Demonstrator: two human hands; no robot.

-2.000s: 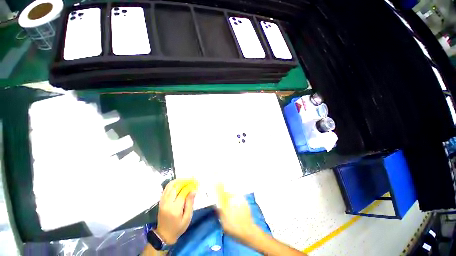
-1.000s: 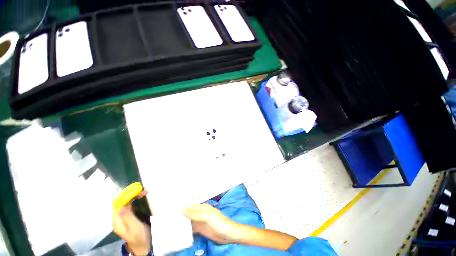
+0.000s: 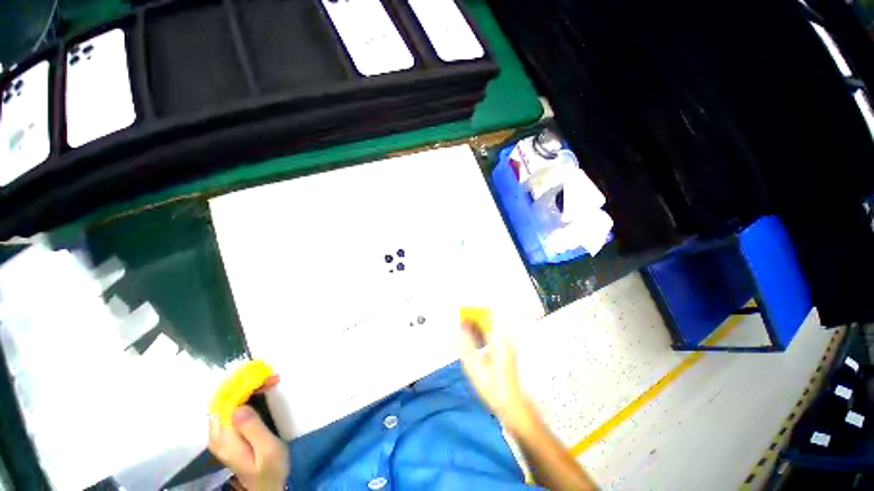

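On the white work mat, a white phone-shaped piece shows mainly by its dark camera circles. More faint dots lie just below it; outlines blend into the mat. My left hand, with yellow finger cots, is at the mat's lower left edge beside the whitish film stack. Its fingers are bent close together and nothing is clearly visible in them. My right hand, also with yellow cots, is blurred over the mat's lower right edge; whether it holds anything cannot be told.
A black foam tray beyond the mat holds several white phone-shaped pieces. A blue bin with a bottle and crumpled wipes stands right of the mat. Tall black stacks stand beyond it. A blue open-sided stand is at lower right.
My right hand has moved right and up, away from my left hand. The white piece between the hands no longer shows there. Faint dots now show lower on the mat. The view has shifted slightly.
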